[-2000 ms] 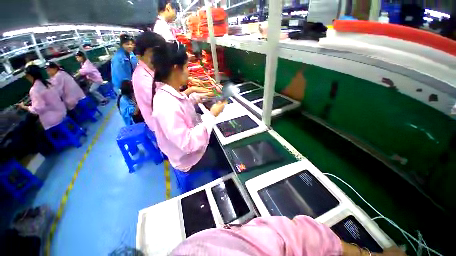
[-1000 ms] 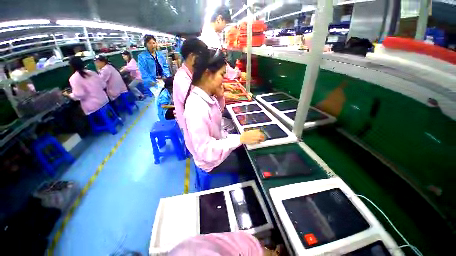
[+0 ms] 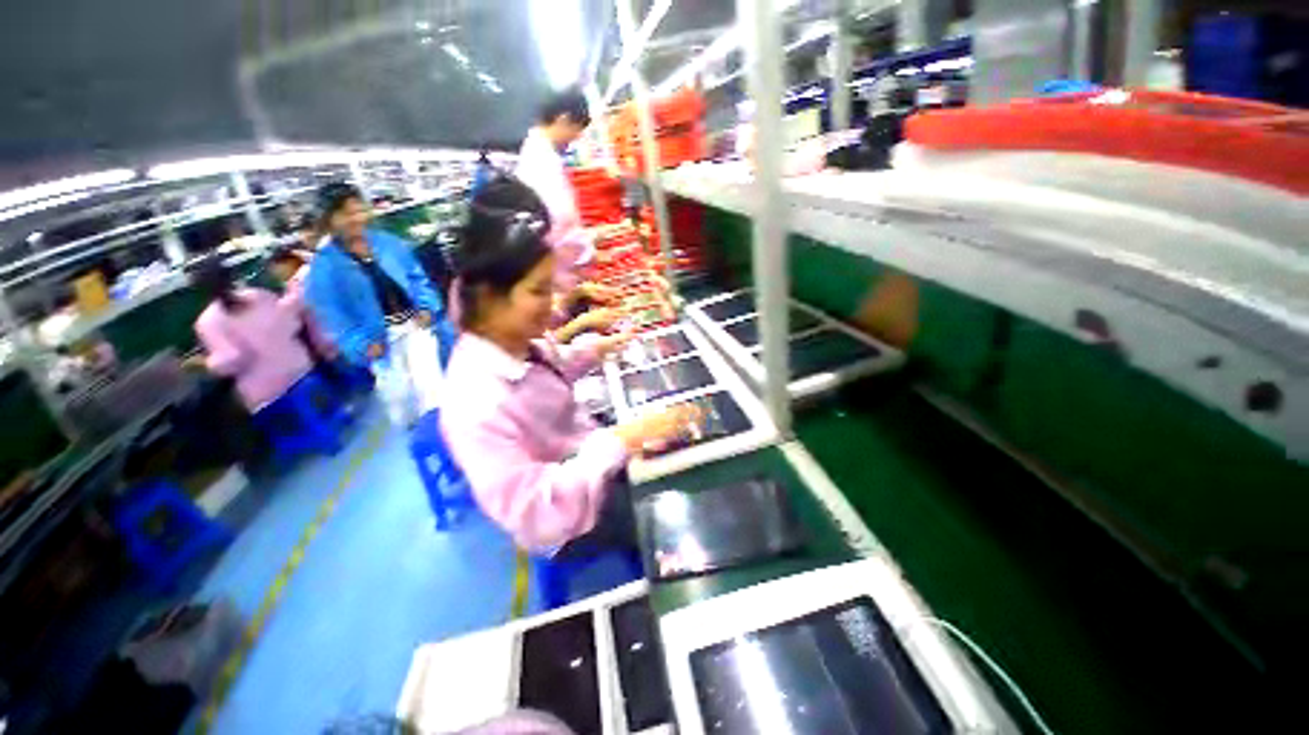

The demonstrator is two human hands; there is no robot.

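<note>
Neither of my hands is in view; only a small bit of pink sleeve [image 3: 520, 722] shows at the bottom edge. A tablet [image 3: 818, 678] lies in a white foam tray [image 3: 686, 626] nearest me on the bench, cut off by the bottom edge. Its screen is dark with glare and small pale text at the upper right. Another tablet [image 3: 722, 527] lies on the green surface beyond, without a tray. At the lower left a second white foam tray [image 3: 462, 681] holds two dark tablets.
A neighbour in pink [image 3: 503, 417] reaches over a further white tray. A person in blue [image 3: 359, 287] stands in the aisle. A white post [image 3: 768, 216] rises from the bench. A white cord [image 3: 998, 668] hangs at the right. An orange-red tray [image 3: 1105, 129] lies on the raised shelf.
The view has shifted and my arm has dropped mostly out of the picture. The person in blue appears closer. The red square on the near tablet's screen no longer shows.
</note>
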